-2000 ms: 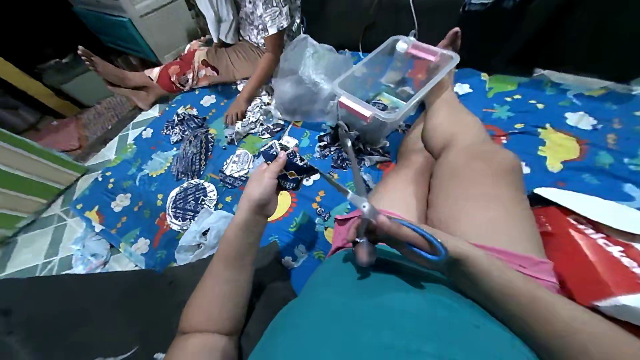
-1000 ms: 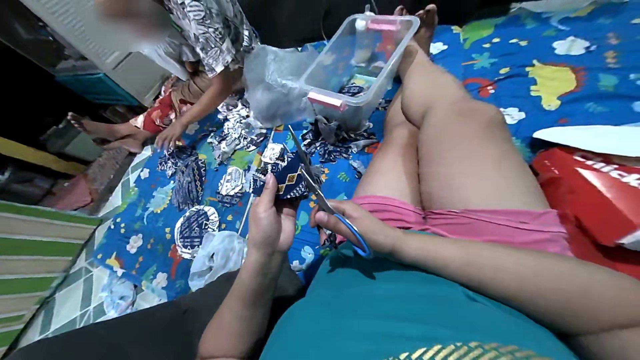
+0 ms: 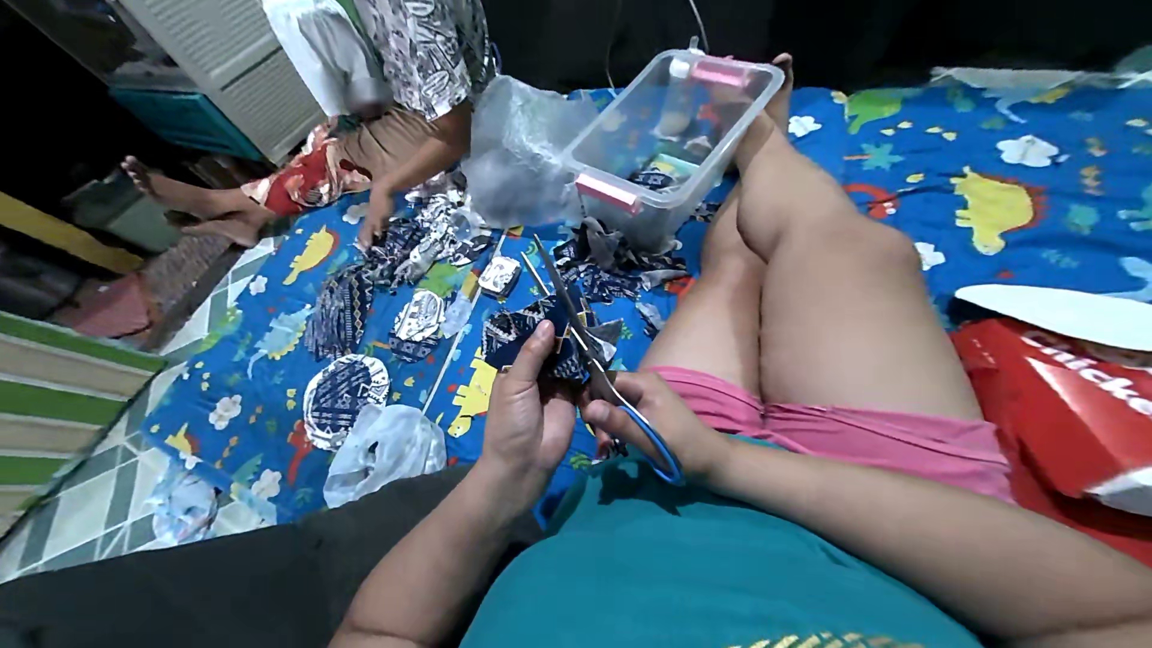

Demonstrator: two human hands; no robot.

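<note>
My left hand [image 3: 533, 409] pinches a piece of dark blue patterned fabric [image 3: 522, 331] between thumb and fingers. Scissors with blue handles [image 3: 589, 342] are in my right hand [image 3: 657, 418], their blades slightly apart and pointing up and away over the fabric. Where the blades meet the cloth, I cannot tell whether any lies between them. Beyond my hands lies a pile of fabric scraps [image 3: 607, 265] beside the plastic box. A round patterned fabric piece [image 3: 346, 400] and a smaller one [image 3: 420, 324] lie to the left, near a small white-topped bundle [image 3: 499, 276].
A clear plastic box [image 3: 670, 144] with pink latches stands by my legs, a plastic bag [image 3: 526, 148] beside it. Another person [image 3: 423, 72] sits at the upper left, one hand on fabric strips [image 3: 342, 310]. A crumpled bag [image 3: 387, 454] lies left; a red bag [image 3: 1062, 405] lies right.
Two seconds ago my left hand was farther from the scissors' handles and the blades spread wider. Now both hands are close together, with the blades over the fabric. The view has shifted.
</note>
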